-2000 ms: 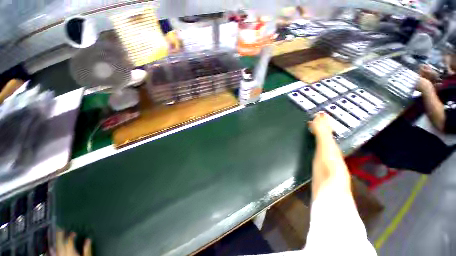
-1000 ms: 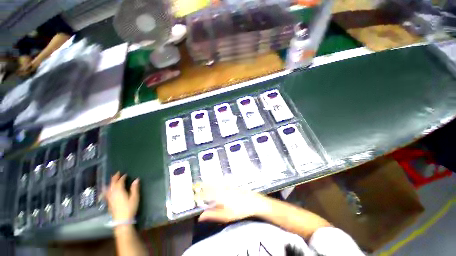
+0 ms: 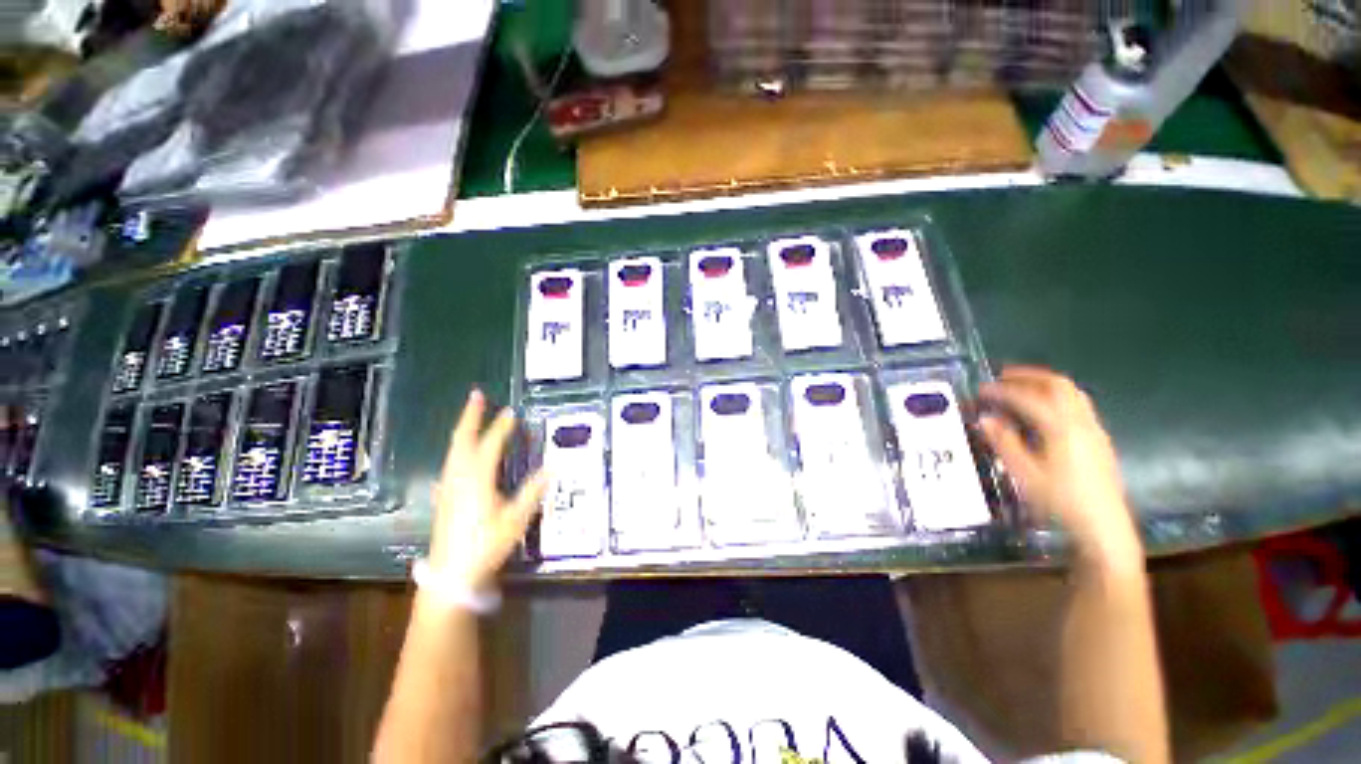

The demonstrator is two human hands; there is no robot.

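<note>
A clear blister tray [image 3: 761,382] lies flat on the green bench in front of me. It holds two rows of white phone backs [image 3: 639,314], face down, with dark or reddish oval camera windows and small print. My left hand [image 3: 481,500] is at the tray's left edge, fingers spread, beside the lower left phone. My right hand [image 3: 1052,448] is at the tray's right edge, fingers bent, beside the lower right phone. The fingertips meet the tray rim on both sides; whether they grip it is hard to tell.
Another tray [image 3: 246,381] on the left holds phones face up. Behind are a brown board [image 3: 806,145] with stacked trays [image 3: 896,42], a whitish bottle [image 3: 1097,112] and grey plastic bags [image 3: 276,97]. Cardboard boxes [image 3: 276,657] stand below the bench's front edge.
The tray of white phone backs has come from the far right to in front of me. My right hand has moved from its lower left to its right edge; my left hand has moved to its left edge.
</note>
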